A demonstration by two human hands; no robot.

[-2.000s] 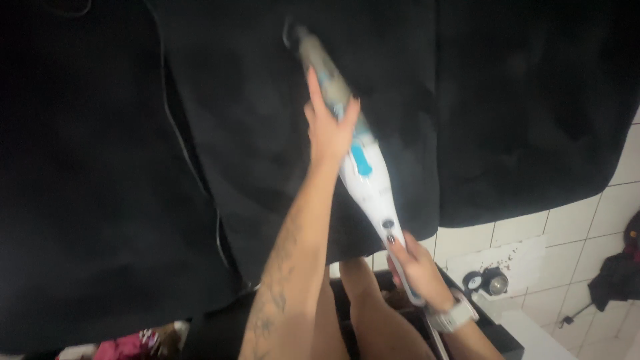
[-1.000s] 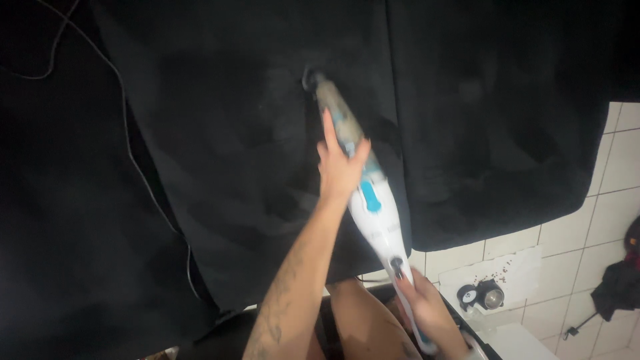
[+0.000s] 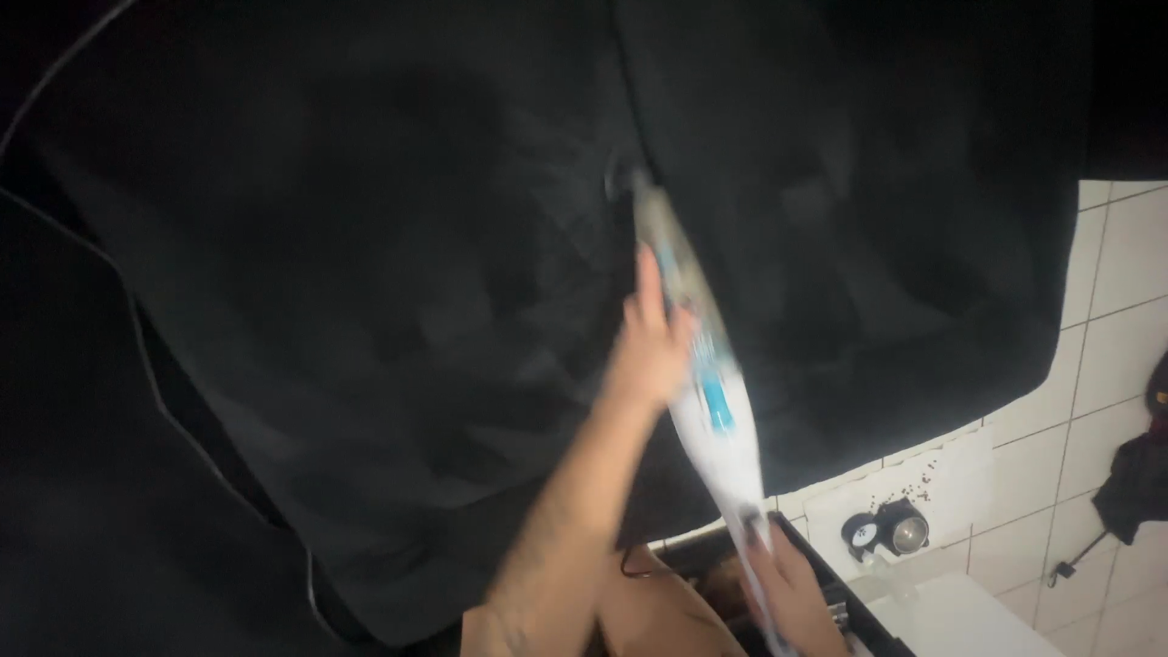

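A white handheld vacuum cleaner (image 3: 730,456) with a blue button and a translucent dust container lies across the middle of the view. My left hand (image 3: 652,351) grips it around the container, one finger stretched along its side. Lower down, my right hand (image 3: 789,584) is closed around the handle. The nozzle (image 3: 630,178) points away from me and appears to meet the black upholstery (image 3: 411,301), close to a dark seam; blur hides the exact contact. A tattoo shows on my left forearm.
A thin cord (image 3: 164,411) runs down the left side. At lower right, two small bowls (image 3: 885,529) stand on a mat (image 3: 963,474) with scattered bits, over white floor tiles (image 3: 1122,265). A dark object (image 3: 1136,484) with a strap lies at the right edge.
Both hands still hold the vacuum cleaner. Its nozzle has moved right across the black upholstery and is now close to the seam. The view has shifted somewhat.
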